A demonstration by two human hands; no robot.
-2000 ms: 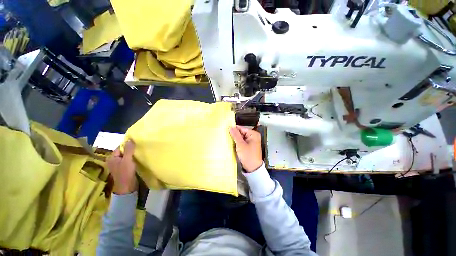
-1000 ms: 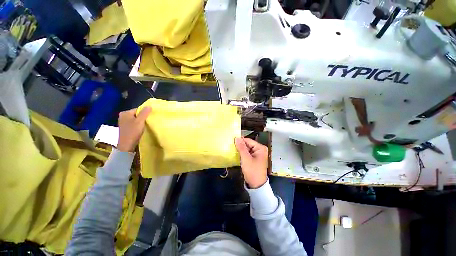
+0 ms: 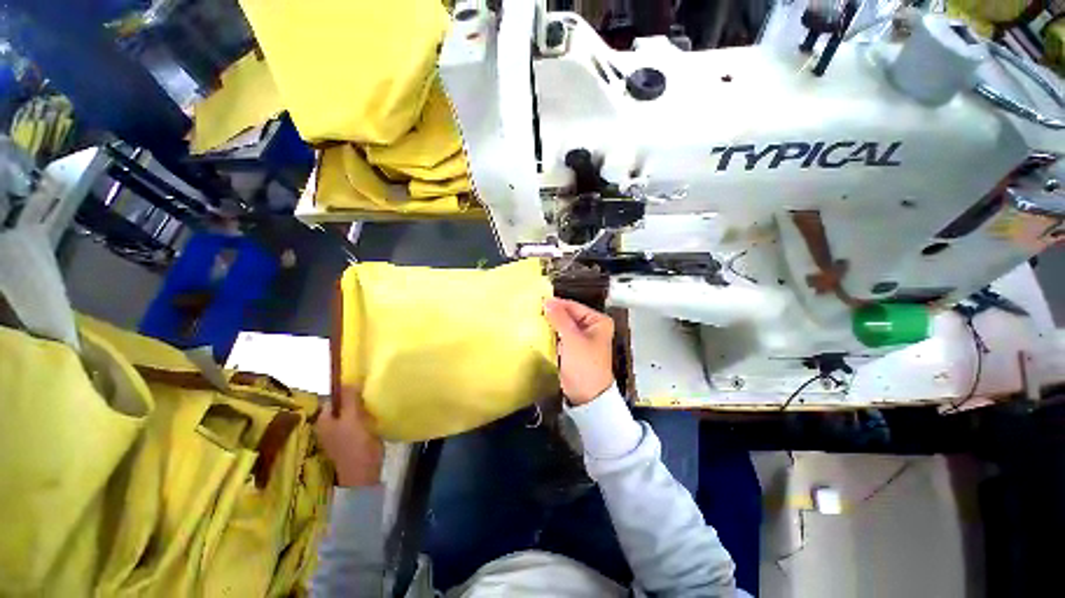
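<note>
A yellow bag body panel [image 3: 450, 345] lies in front of me, with its right edge at the needle area [image 3: 584, 234] of the white sewing machine [image 3: 724, 111]. A brown strip shows along its left edge. My left hand [image 3: 353, 442] holds the panel's lower left corner. My right hand [image 3: 584, 348] pinches its right edge just below the presser foot. The machine's arm end under the needle is partly hidden by the panel.
Yellow bag pieces with brown strips [image 3: 175, 491] are piled at my left. More yellow panels [image 3: 350, 70] lie beyond the machine's left end. A blue crate [image 3: 210, 286] stands on the floor. A green part [image 3: 890, 325] and dark snips [image 3: 993, 300] are at the machine's right.
My left hand has moved from the panel's upper left corner down to its lower left. The brown strip on the left edge now shows. My right hand stays at the right edge.
</note>
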